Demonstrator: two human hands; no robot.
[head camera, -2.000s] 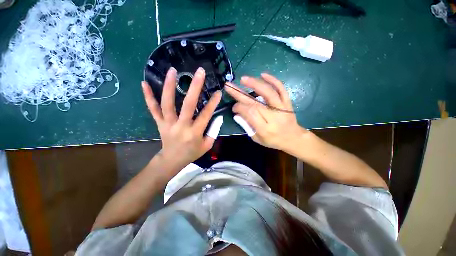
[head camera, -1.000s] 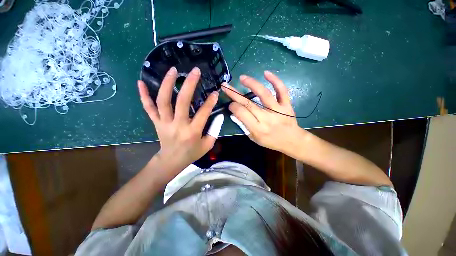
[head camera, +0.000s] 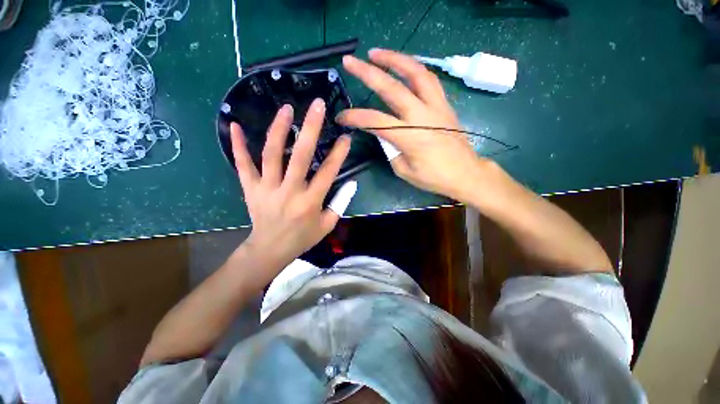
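A black plastic housing lies on the green bench, with small round whitish tabs along its rim and a ring at its centre partly hidden by fingers. My left hand rests over the housing with fingers spread, pressing on it; its thumb wears a white cot. My right hand is at the housing's right edge, index fingertip at the rim, other fingers spread above; it also has a white cot. A thin black cable runs across the back of my right hand. Whether my right fingers grip anything is hidden.
A tangled white heap of sealing rings lies at the left. A white glue bottle lies behind my right hand, its nozzle partly covered. A black bar lies behind the housing. Dark parts are at the top edge.
My right hand has moved up along the housing's right edge, its fingers now near the bottle nozzle. The cable lies higher across it. The left hand stays on the housing.
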